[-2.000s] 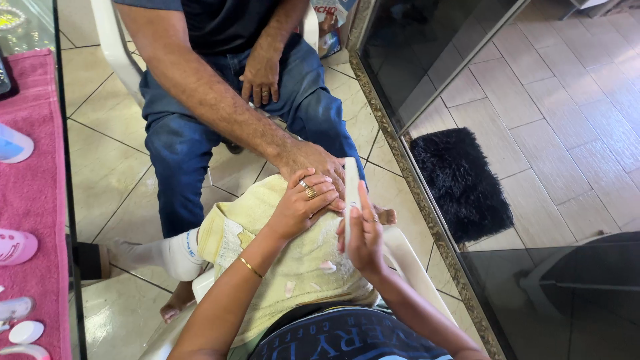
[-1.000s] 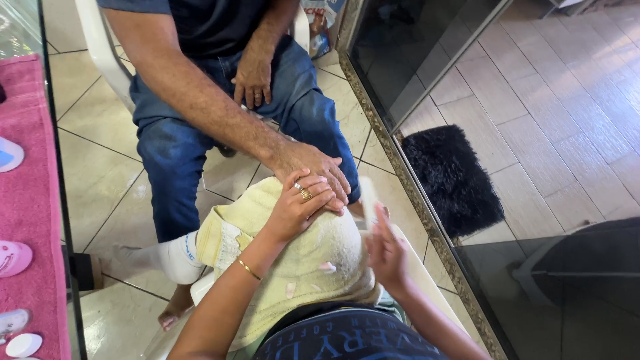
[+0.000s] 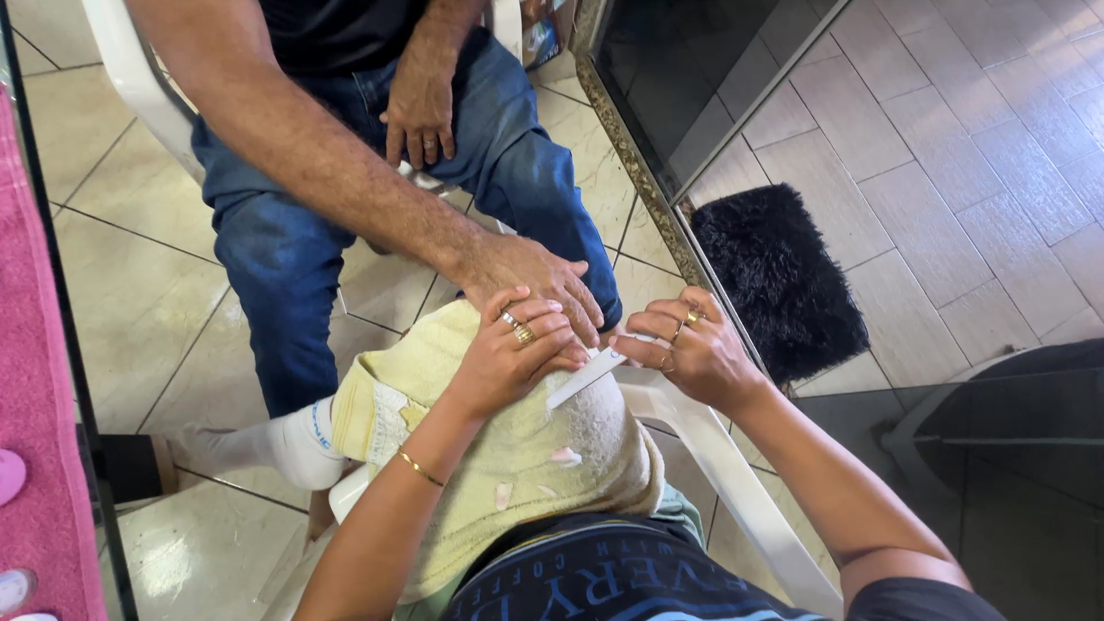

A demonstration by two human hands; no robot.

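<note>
My left hand (image 3: 522, 341), with rings on its fingers, is closed on the fingers of another person's hand (image 3: 526, 272), which rests palm down over my lap. In my right hand (image 3: 686, 345) is a white nail file (image 3: 591, 375), pinched at one end; its free end slants down to the left, beside the held fingertips. Beneath both hands a pale yellow towel (image 3: 457, 500) covers my lap, with a few small whitish pieces (image 3: 566, 456) lying on it. The exact contact between file and nail cannot be made out.
The other person, in blue jeans (image 3: 276, 250), sits opposite on a white plastic chair (image 3: 129, 78), the other hand in the lap. At left is a glass-edged table with a pink towel (image 3: 39, 388) and containers. A black shaggy mat (image 3: 776, 276) lies beyond the glass door frame at right.
My right hand has turned, and the file, upright before, now points down to the left near the other person's fingertips. My left hand keeps hold of that person's hand.
</note>
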